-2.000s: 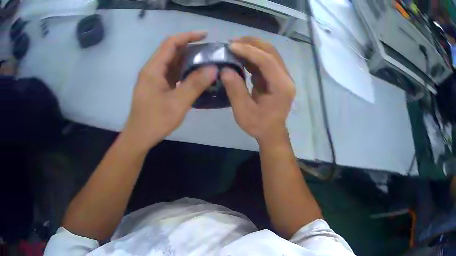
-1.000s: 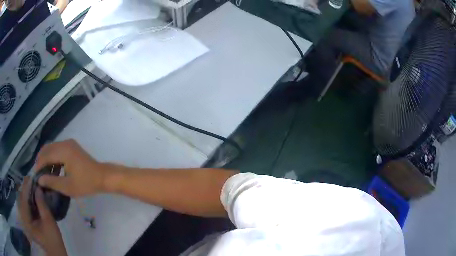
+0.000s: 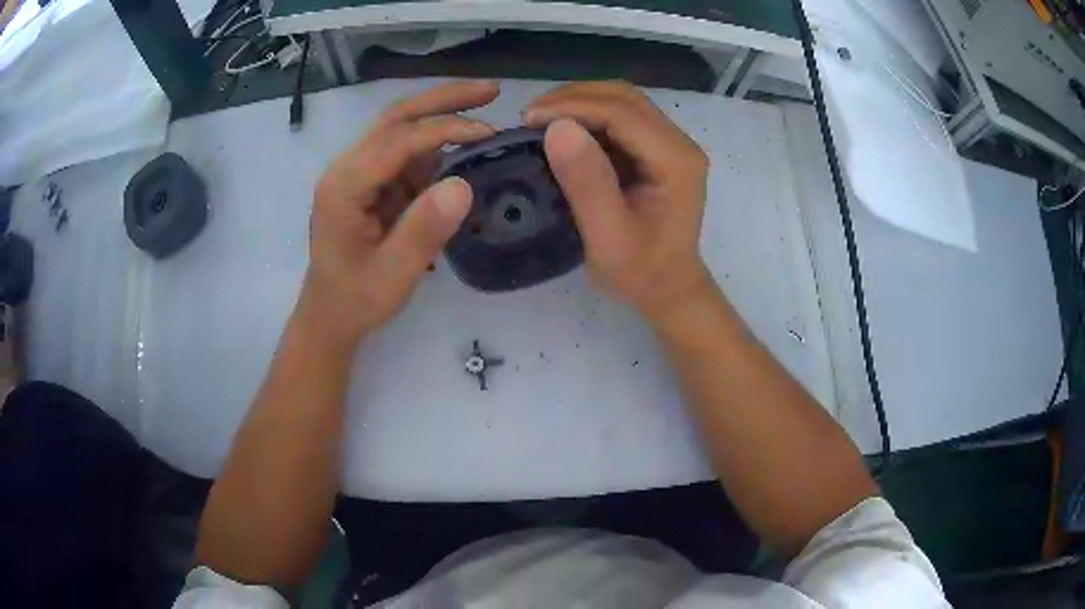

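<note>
A dark grey rounded-square housing (image 3: 514, 256) is held between my two hands above the white bench, its open face with a round central boss towards me. My left hand (image 3: 387, 208) is at its left side, the thumb at the rim. My right hand (image 3: 637, 190) grips its upper right edge, the thumb over the rim. The fingertips behind the housing are partly hidden. A small cross-shaped part (image 3: 478, 364) with a grey hub and dark arms lies on the bench below the housing.
Another dark housing (image 3: 164, 205) stands at the left, with small dark parts (image 3: 55, 206) beyond it. A black cable (image 3: 847, 226) crosses the right side. A cable plug (image 3: 296, 110) hangs at the far edge. A raised shelf (image 3: 535, 22) runs behind. Dark specks lie on the bench (image 3: 571, 440).
The view has swung back from the right side to the bench in front. The housing's open face now shows, unlike two seconds ago, when the thumbs were inside it.
</note>
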